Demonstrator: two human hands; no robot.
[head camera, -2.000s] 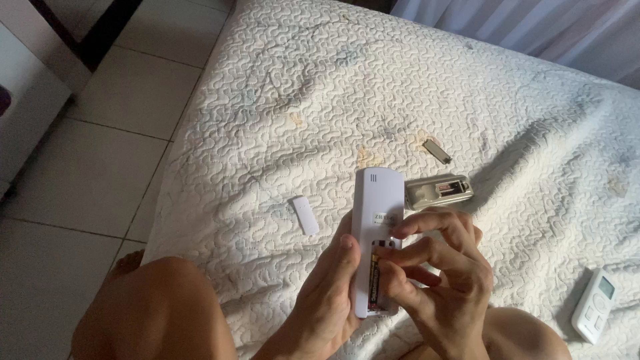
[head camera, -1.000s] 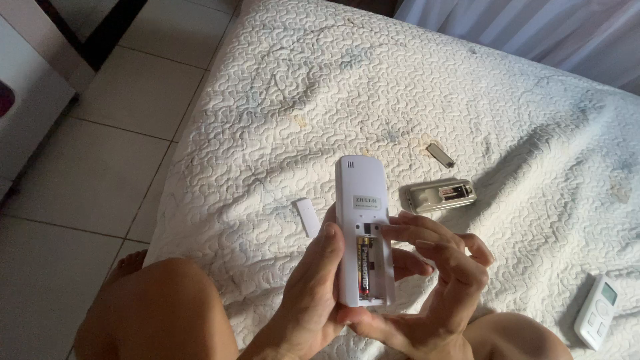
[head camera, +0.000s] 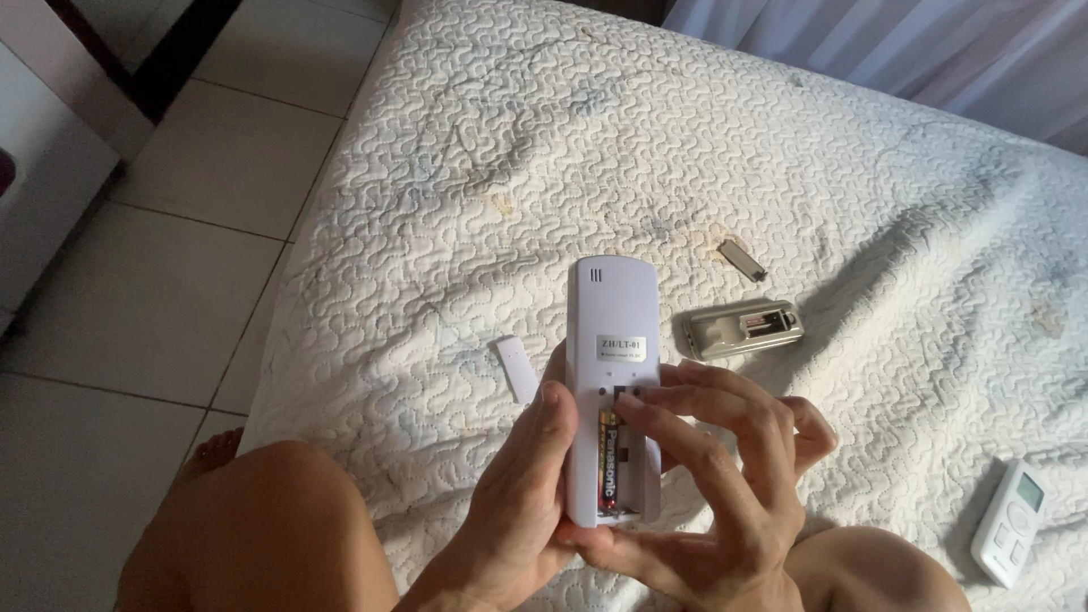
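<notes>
My left hand (head camera: 518, 493) grips a white remote control (head camera: 612, 306) from its left side, back face up, with the battery compartment uncovered. One Panasonic battery (head camera: 609, 463) lies in the compartment's left slot; the right slot shows bare. At the upper end of the compartment rests the index fingertip of my right hand (head camera: 714, 476), whose thumb is at the remote's lower end. Whether the right fingers hold anything small cannot be told. A white battery cover (head camera: 516, 368) lies on the quilt to the left of the remote.
A quilted bedspread (head camera: 476, 153) spreads under everything. Right of the hands lies a beige remote (head camera: 722, 331) with an open compartment and a battery inside, near its detached cover (head camera: 741, 260). Another white remote (head camera: 1010, 523) with a display is at the lower right. My knees flank the hands.
Two seconds ago my right fingers covered the compartment; they have since shifted off the battery toward the right side. The held remote has turned to show its back more squarely.
</notes>
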